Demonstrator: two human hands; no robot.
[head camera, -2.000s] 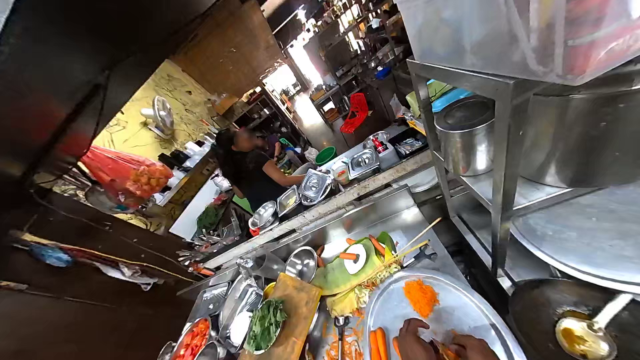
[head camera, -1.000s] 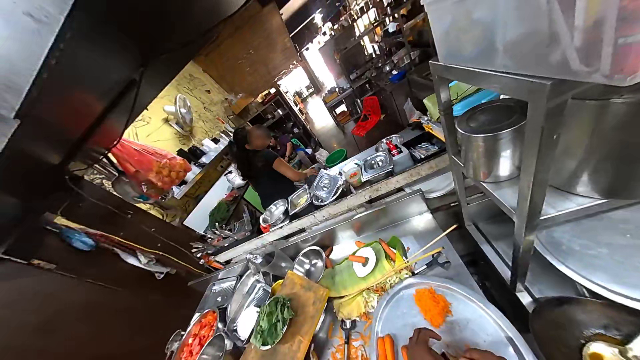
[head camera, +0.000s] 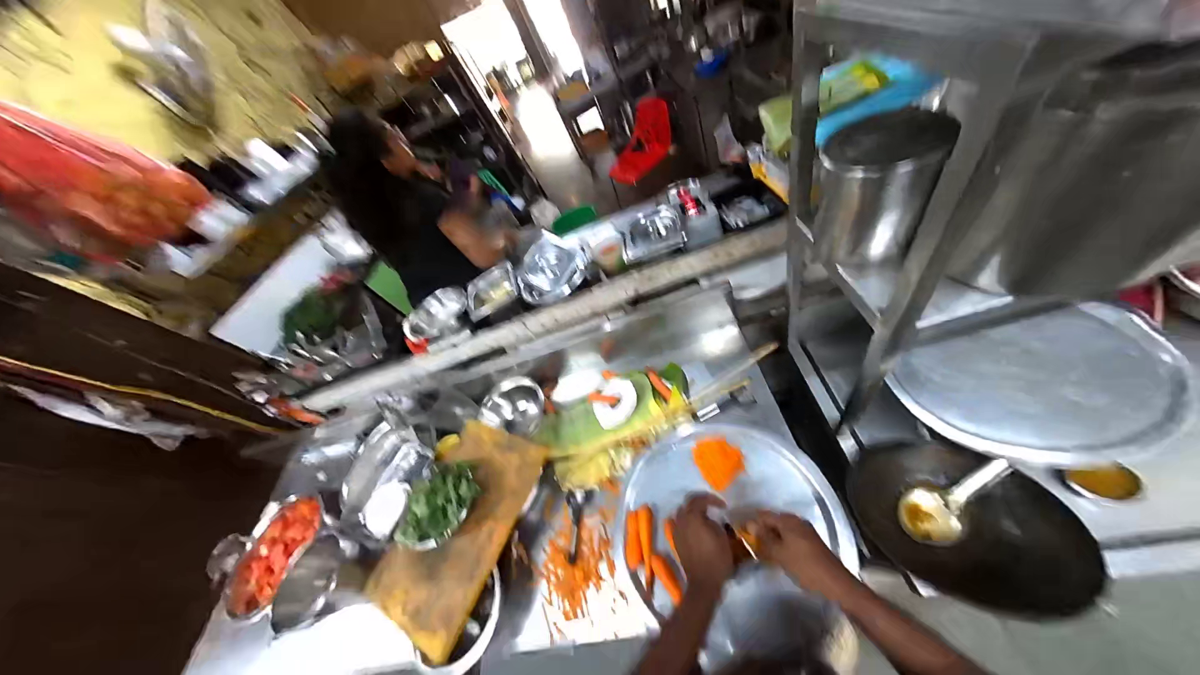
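Both my hands work over a large round metal tray (head camera: 797, 459). My left hand (head camera: 703, 542) is closed around something mostly hidden, beside several peeled carrots (head camera: 645, 548) on the tray's left side. My right hand (head camera: 783, 542) has its fingers bent at a small dark and orange item between the hands, too blurred to name. A mound of bright orange shreds (head camera: 718, 462) lies on the tray beyond my hands. Left of the tray, orange peelings (head camera: 577, 572) are scattered on the counter around a dark-handled utensil (head camera: 575, 525).
A wooden board (head camera: 469, 539) rests left, beside a bowl of green leaves (head camera: 437, 503) and a bowl of cut red pieces (head camera: 277, 555). A wok (head camera: 1022, 553) with a ladle (head camera: 937, 514) stands right, under a metal rack (head camera: 923, 234). A person (head camera: 412, 206) is across the counter.
The view has shifted, bringing more of my forearms and the wok into sight. My hands stay over the tray near the carrots.
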